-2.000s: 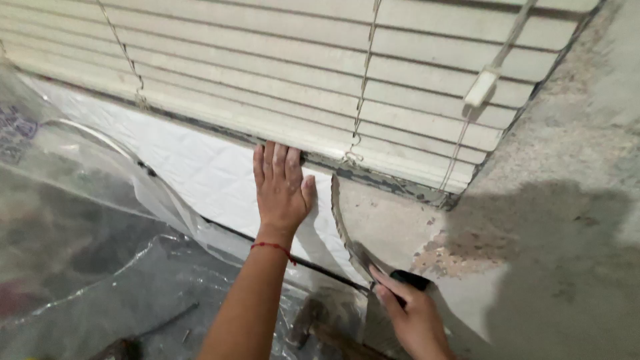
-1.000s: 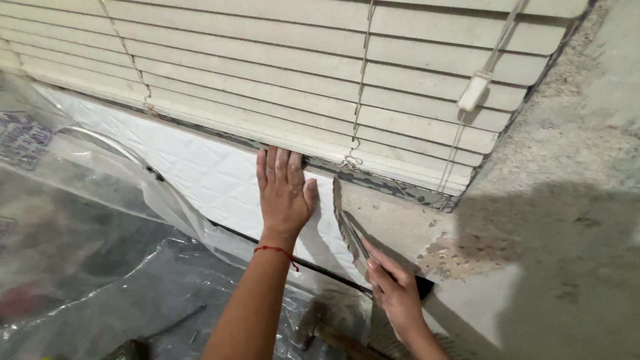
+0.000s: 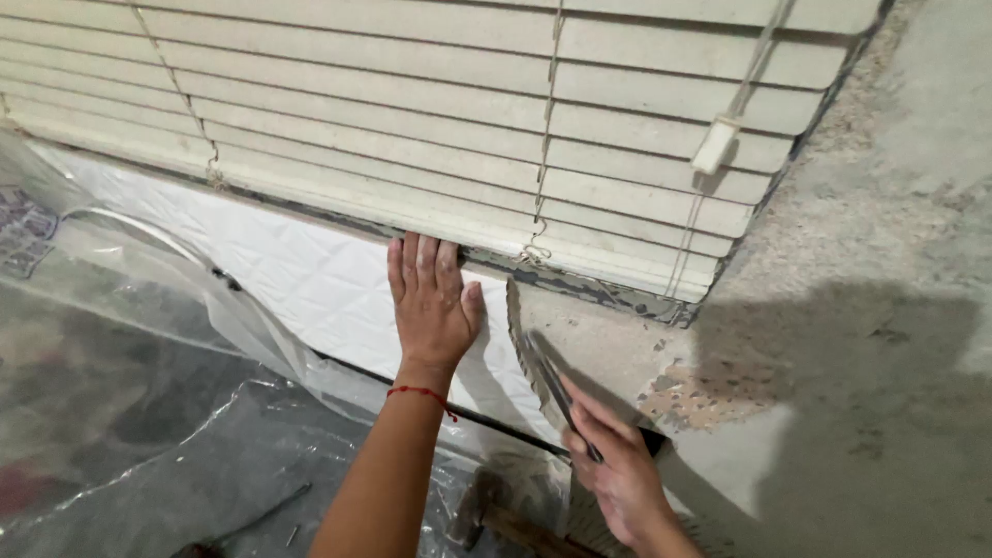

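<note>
My left hand (image 3: pixel 434 310) lies flat, palm down, on a white quilted-pattern panel (image 3: pixel 310 279), with its fingertips at the lower edge of the window frame. A red cord bracelet is on that wrist. My right hand (image 3: pixel 616 465) grips a slim, dark-edged tool (image 3: pixel 552 380), perhaps a knife or file; its exact kind is not clear. The tool's tip is beside the panel's curved, ragged right edge (image 3: pixel 523 349). A black corner of something (image 3: pixel 655 442) shows behind the right hand. Bare rough plaster (image 3: pixel 581 325) lies right of that edge.
White blinds (image 3: pixel 349 132) with cords and a plastic cord pull (image 3: pixel 716 144) hang over the window. A hammer (image 3: pixel 473 508) lies below on clear plastic sheeting (image 3: pixel 256 434), near a thin rod-like tool (image 3: pixel 263 511). A pale cable or tube (image 3: pixel 147 232) curves at the left. The wall (image 3: pixel 876 232) has chipped patches.
My right hand has moved up along the panel's ragged edge since two seconds ago, and the tool now shows more fully. My left hand stays pressed on the panel.
</note>
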